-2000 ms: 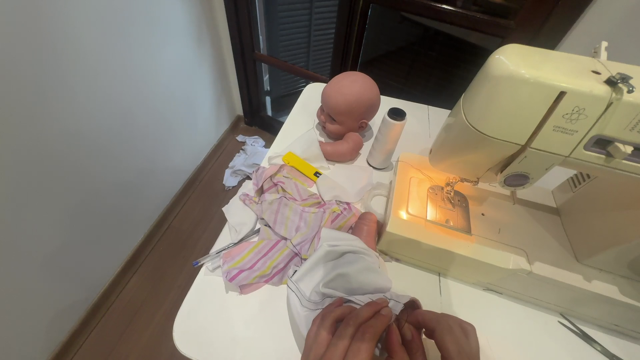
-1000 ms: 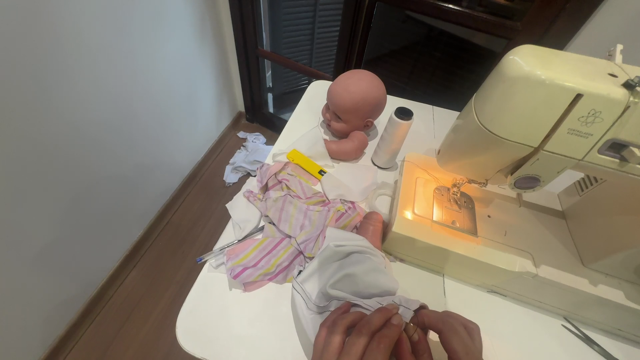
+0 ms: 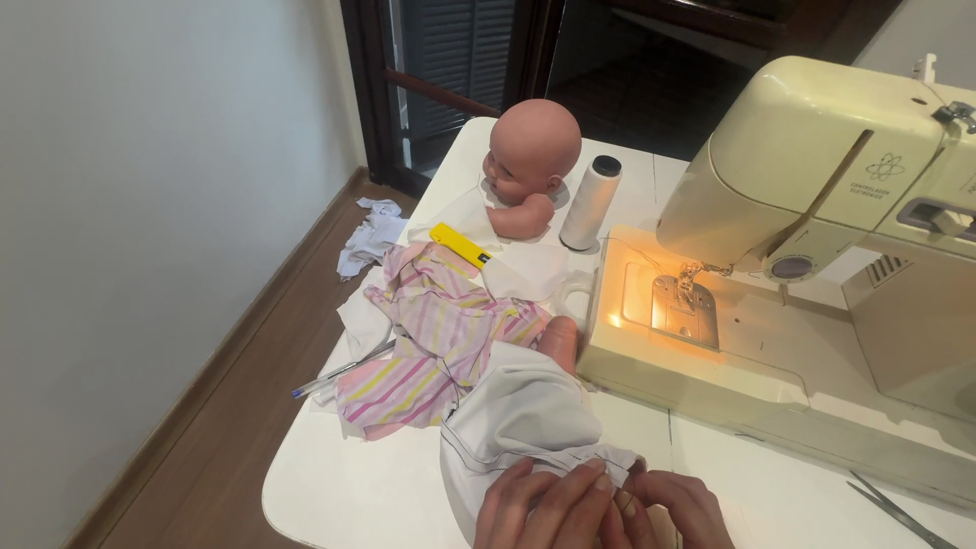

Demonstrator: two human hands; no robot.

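Note:
At the table's front edge lies a white cloth piece [image 3: 534, 404] with dark stitched lines. My left hand [image 3: 545, 507] presses its fingers onto the cloth's near end. Close against it, my right hand [image 3: 671, 507] pinches the same end, where a dark thread shows by the fingertips. Whether a needle is held cannot be seen. Behind the white cloth lies a pink, white and yellow striped fabric [image 3: 450, 320], with a doll's limb [image 3: 560, 343] beside it. The sewing machine [image 3: 701, 381], its lamp lit, stands to the right of the cloth.
A doll's head [image 3: 534, 149], a doll's arm [image 3: 522, 217], a white thread cone [image 3: 591, 202] and a yellow cutter [image 3: 460, 245] lie farther back. A pen [image 3: 335, 374] juts over the left edge. Scissors [image 3: 896, 511] lie front right. White cloth [image 3: 371, 236] is on the floor.

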